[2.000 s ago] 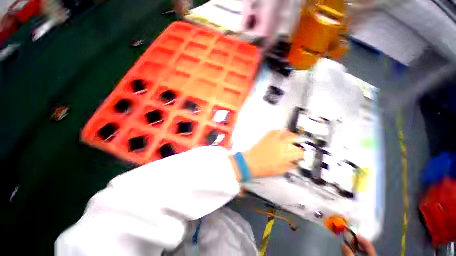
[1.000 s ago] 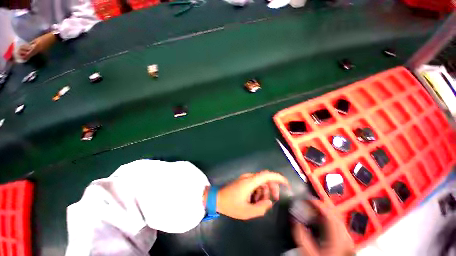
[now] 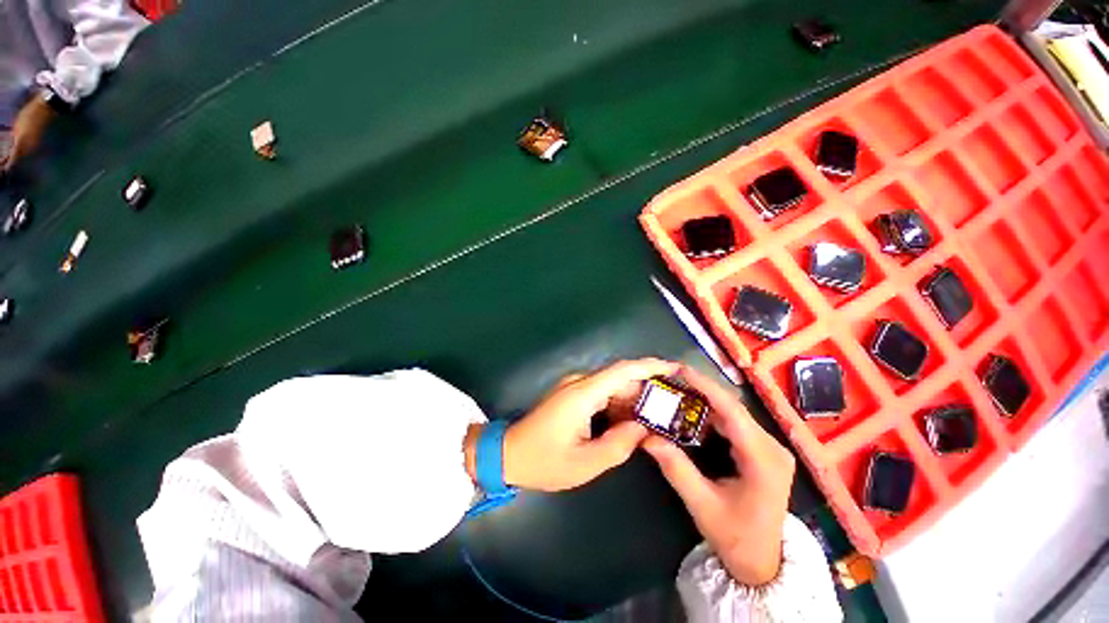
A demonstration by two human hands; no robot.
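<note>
A small square display module (image 3: 673, 410) is held between both hands, with its white patch and gold-amber parts facing up. My left hand (image 3: 572, 428), with a blue wrist strap (image 3: 491, 459), grips its left side with thumb and fingers. My right hand (image 3: 737, 477) grips its right side between thumb and fingers. The hands are above the dark green bench, left of the orange-red tray (image 3: 778, 383). The tray holds several dark glossy modules in its nearer-left pockets.
A green conveyor belt (image 3: 438, 201) crosses behind with several small parts spaced along it. A thin white stick (image 3: 696, 329) lies by the tray's left edge. Another red tray (image 3: 46, 548) is at lower left. A white machine plate (image 3: 997, 535) is at lower right. A person's sleeve (image 3: 91, 49) shows at upper left.
The view has swung from the press to the bench and belt. My left hand has left the fixtures. Both hands have come together on a module, its patched side now showing.
</note>
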